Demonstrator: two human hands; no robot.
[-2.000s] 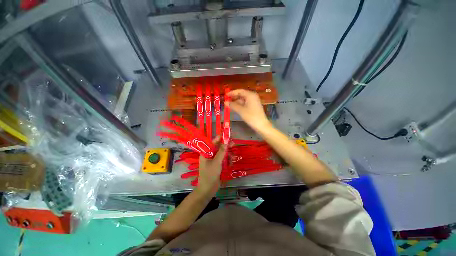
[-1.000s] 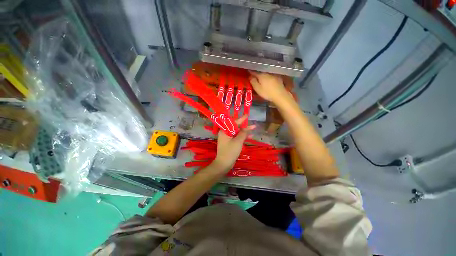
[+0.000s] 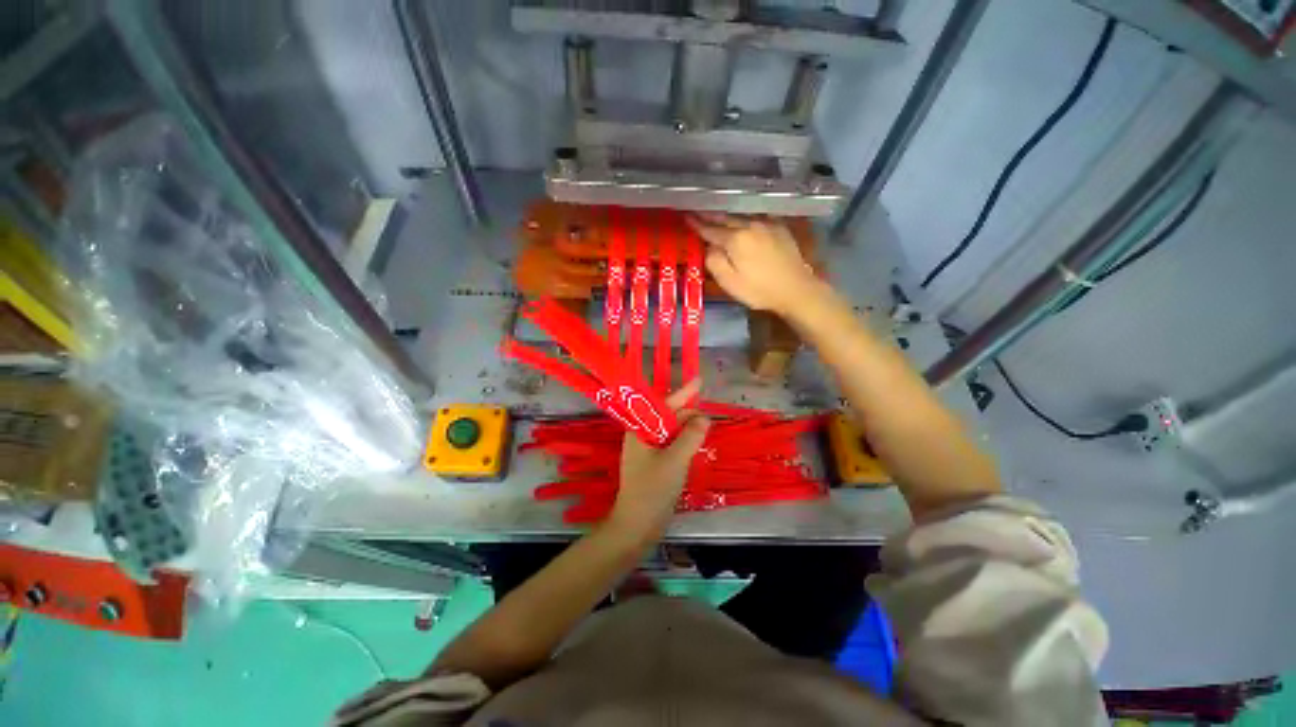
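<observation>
Several red strips [image 3: 641, 296] lie side by side, their far ends on the orange-brown fixture [image 3: 562, 253] under the raised press head [image 3: 697, 188]. My right hand [image 3: 753, 264] is at the far end of the rightmost strip, fingers on or beside it; whether it grips the strip is hidden. My left hand [image 3: 662, 457] holds a fanned bunch of red strips [image 3: 586, 367], pointing up and left, near the lower ends of the laid strips. A pile of loose red strips [image 3: 760, 462] lies under and beside my left hand at the bench's front edge.
Yellow button boxes stand left [image 3: 469, 442] and right [image 3: 857, 452] at the front edge, the right one partly behind my forearm. Crumpled clear plastic [image 3: 242, 355] and an orange-red control box [image 3: 100, 589] are at left. Metal posts [image 3: 270, 213] flank the bed. A blue bin [image 3: 867, 651] shows below.
My right hand has moved from the near part of the rightmost strip to its far end at the fixture. That strip now lies in line with the others. My left hand keeps its bunch.
</observation>
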